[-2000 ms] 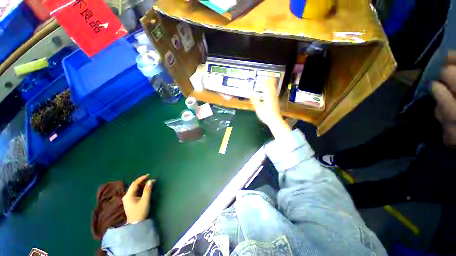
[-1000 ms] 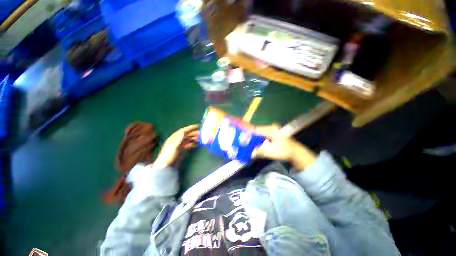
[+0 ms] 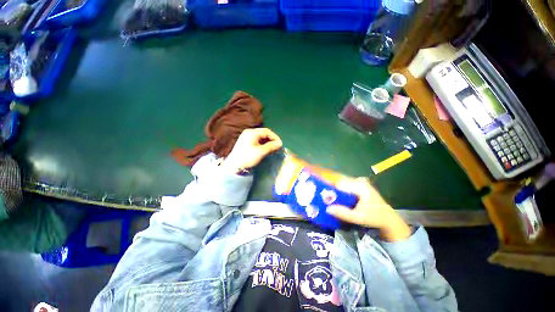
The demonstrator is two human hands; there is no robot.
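Note:
The blue-and-orange packet [image 3: 310, 194] is tilted above the bench's front edge. My right hand [image 3: 367, 208] grips its lower right end. My left hand [image 3: 254, 148] is beside the packet's upper left corner, fingers curled in a pinch; whether it holds anything is too blurred to tell. The brown cloth [image 3: 234, 122] lies crumpled just behind my left hand.
A clear bag of reddish-brown contents [image 3: 360, 116], white rolls [image 3: 380, 94], a pink slip [image 3: 398, 106], a clear empty bag [image 3: 409, 131] and a yellow strip [image 3: 391, 162] lie at right. The counting scale [image 3: 487, 109] stands beyond. Blue bins [image 3: 328, 13] line the back.
My right hand left the scale and brought the packet in front of me. My left hand moved from the cloth to the packet's corner. The view has turned left.

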